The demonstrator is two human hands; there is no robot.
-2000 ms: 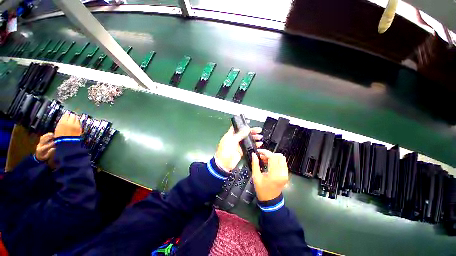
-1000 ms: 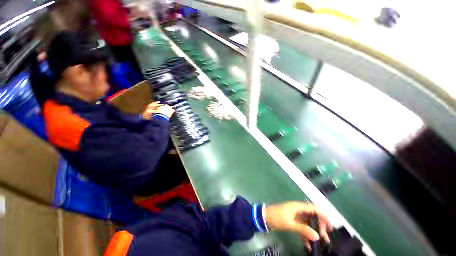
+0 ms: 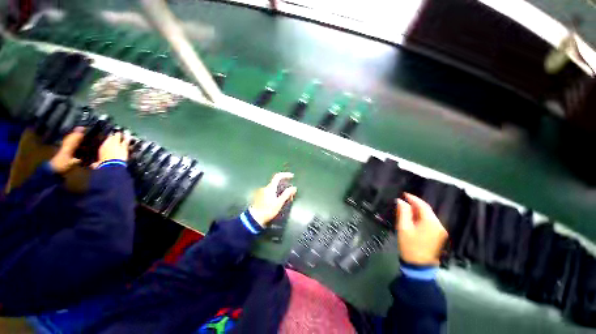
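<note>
My left hand holds a black remote control low over the green bench, left of a small group of assembled remotes with buttons showing. The fingers cover its upper end. My right hand is over the near edge of the long row of black shells, fingers bent. The picture is blurred, and I cannot tell whether the right fingers touch or hold a shell.
Green circuit boards with black ends lie spaced beyond the white dividing strip. A pale post stands at upper left. A neighbour's hands work at a row of remotes; small metal parts lie behind.
The view has swung back from the neighbour at left. Compared with two seconds ago, my hands are apart: the left is lower left with a remote, the right is over the shell row.
</note>
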